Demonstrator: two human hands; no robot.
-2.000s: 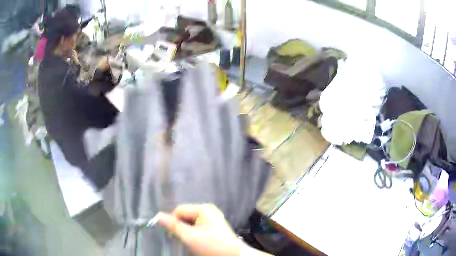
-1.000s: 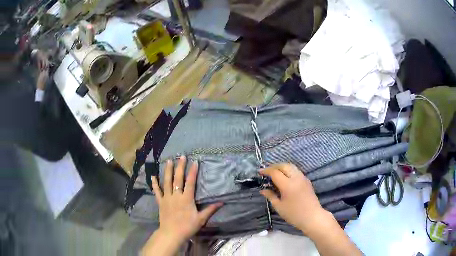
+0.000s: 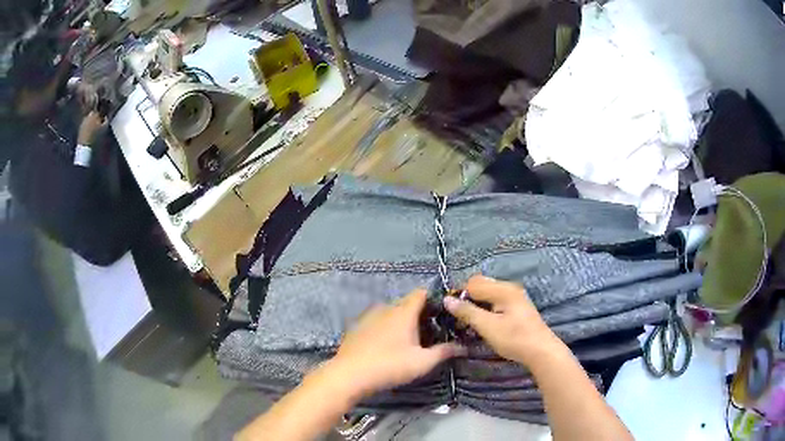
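Observation:
A thick bundle of grey cut pieces [image 3: 370,232] with dark ends lies across the front of the view. A black-and-white twisted tie [image 3: 441,245] runs around its middle. My left hand [image 3: 392,336] is at the knot area, its thumb and fingertips close to the tie. My right hand [image 3: 499,317] has its thumb and finger pinched on the tie beside it. The fingers partly hide the knot.
A sewing machine [image 3: 191,116] with a yellow tub [image 3: 286,71] stands upper left, beside a person in dark clothes [image 3: 77,185]. A white cloth pile [image 3: 611,112] lies upper right. Green-handled scissors [image 3: 667,346] lie at right on the white table [image 3: 637,400].
The bundle has come from being held up by the tie to lying flat. My left hand has since moved right from the bundle's left part to the knot. My right hand stays at the tie.

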